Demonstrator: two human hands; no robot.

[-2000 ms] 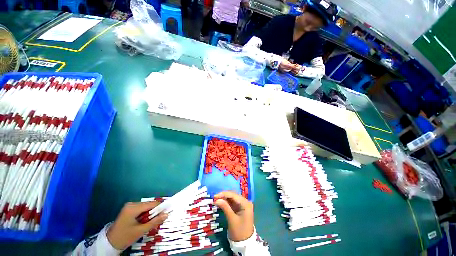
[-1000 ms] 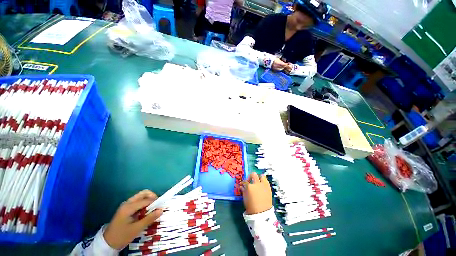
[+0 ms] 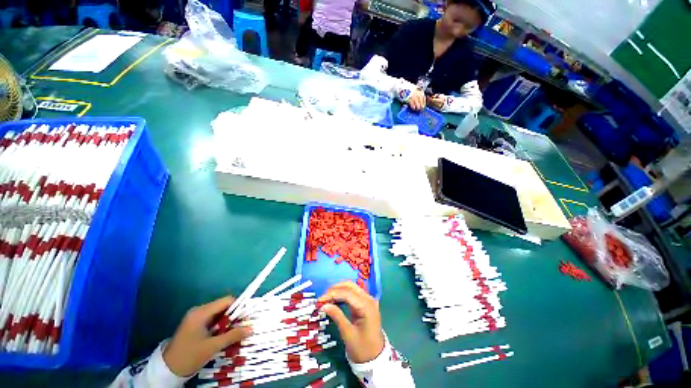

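My left hand [image 3: 203, 335] is closed around a few white tubes [image 3: 261, 277] with red bands, their white ends sticking up to the right. My right hand [image 3: 354, 318] is just right of them, thumb and forefinger pinched near a tube end; a small red bit seems to show at the fingertips. Under and between my hands lies a heap of banded tubes [image 3: 284, 341]. The small blue tray [image 3: 318, 273] behind my hands holds loose red fittings [image 3: 339, 236].
A blue crate [image 3: 125, 235] of banded tubes stands left. A cream box [image 3: 303, 189] with white pieces and a black tablet [image 3: 480, 194] lies across the bench. Another tube heap [image 3: 454, 280] and a bag of red parts [image 3: 617, 254] are right. A person [image 3: 436, 64] sits opposite.
My right hand has moved from the tray's lower right corner back left to the tubes by my left hand. The tubes in my left hand are now more spread.
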